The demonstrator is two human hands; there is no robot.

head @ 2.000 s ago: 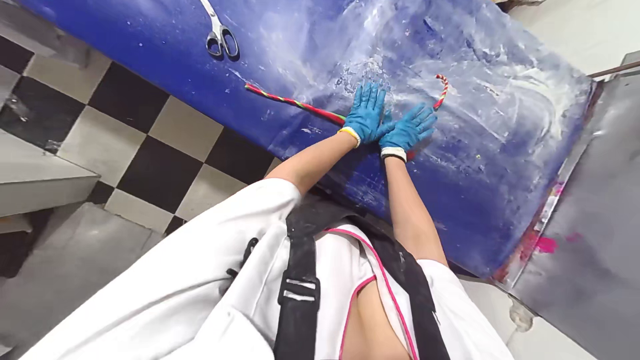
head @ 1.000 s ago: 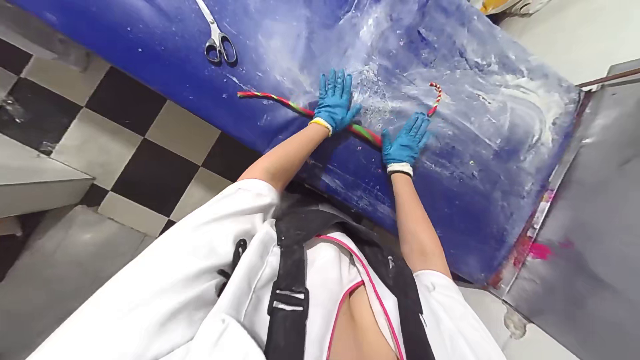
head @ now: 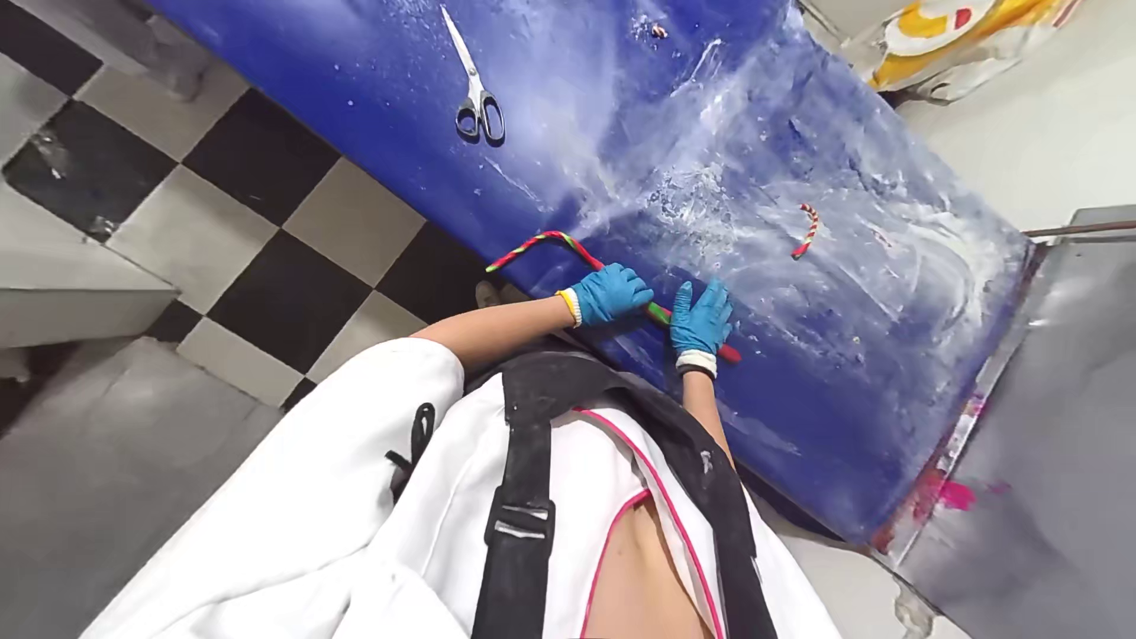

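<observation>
A red and green twisted rope of candy or dough [head: 555,235] lies along the near edge of the blue table, its thin left end bent and its thicker right end red. My left hand [head: 611,294], in a blue glove, is closed around the rope near its middle. Farther right, my right hand [head: 701,318], also blue-gloved, rests flat over the thicker part with fingers extended, and the red end shows beyond it. A small curved red and white twisted piece [head: 806,232] lies to the upper right of my right hand.
Black-handled scissors [head: 480,111] lie on the powder-dusted blue table [head: 799,373], upper left of my hands. A tiny twisted piece [head: 658,31] is near the top. A yellow and white bag [head: 941,35] stands beyond the far edge; a grey metal surface [head: 1056,426] adjoins on the right.
My left hand has gone from lying flat with spread fingers to curling around the rope. The rope's left part, nearly straight before, is now bent. The view has shifted.
</observation>
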